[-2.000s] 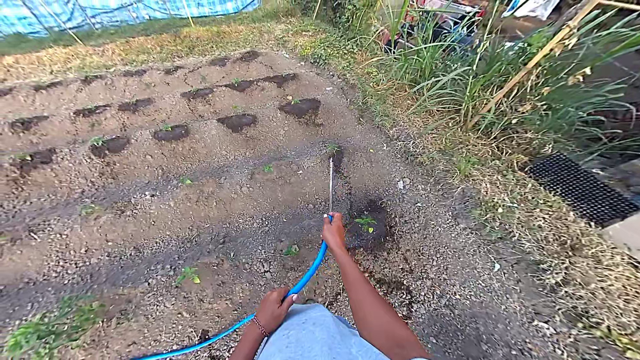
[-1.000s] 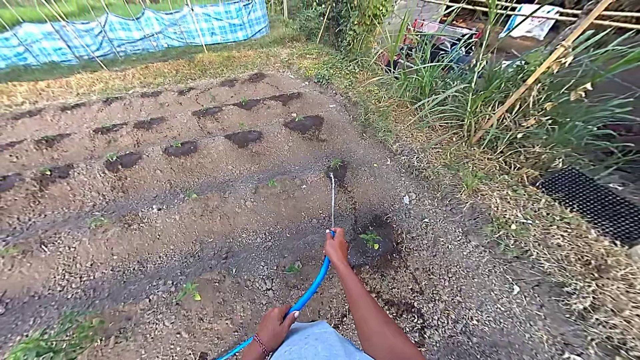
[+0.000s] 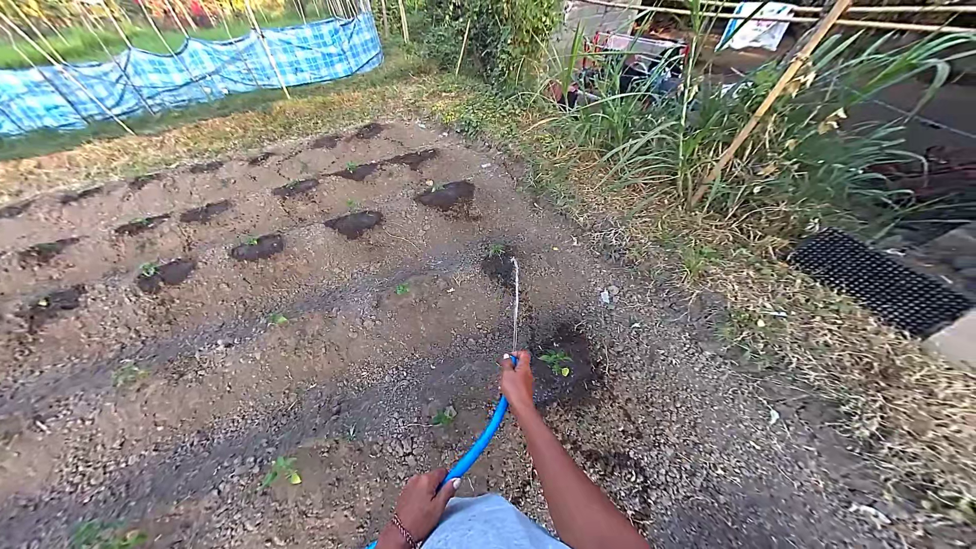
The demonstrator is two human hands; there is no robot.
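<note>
My right hand (image 3: 518, 379) grips the end of a blue garden hose (image 3: 482, 442), its thumb at the mouth. A thin stream of water (image 3: 516, 301) runs forward from it to a dark wet patch (image 3: 499, 268) beside a small green seedling (image 3: 496, 250). Lower down, near my body, my left hand (image 3: 424, 503) is closed around the same hose. Just right of my right hand, a leafy seedling (image 3: 557, 361) stands in wet soil.
Ridged soil rows with several seedlings and dark wet patches (image 3: 446, 195) spread left and ahead. A blue checked tarp fence (image 3: 229, 65) stands at the back left. On the right are dry grass, a black perforated mat (image 3: 877, 280), tall grass and a leaning bamboo pole (image 3: 770, 103).
Both hands keep their hold on the hose, and the water still lands near the same seedling. The view has tilted up slightly, showing more of the tarp fence.
</note>
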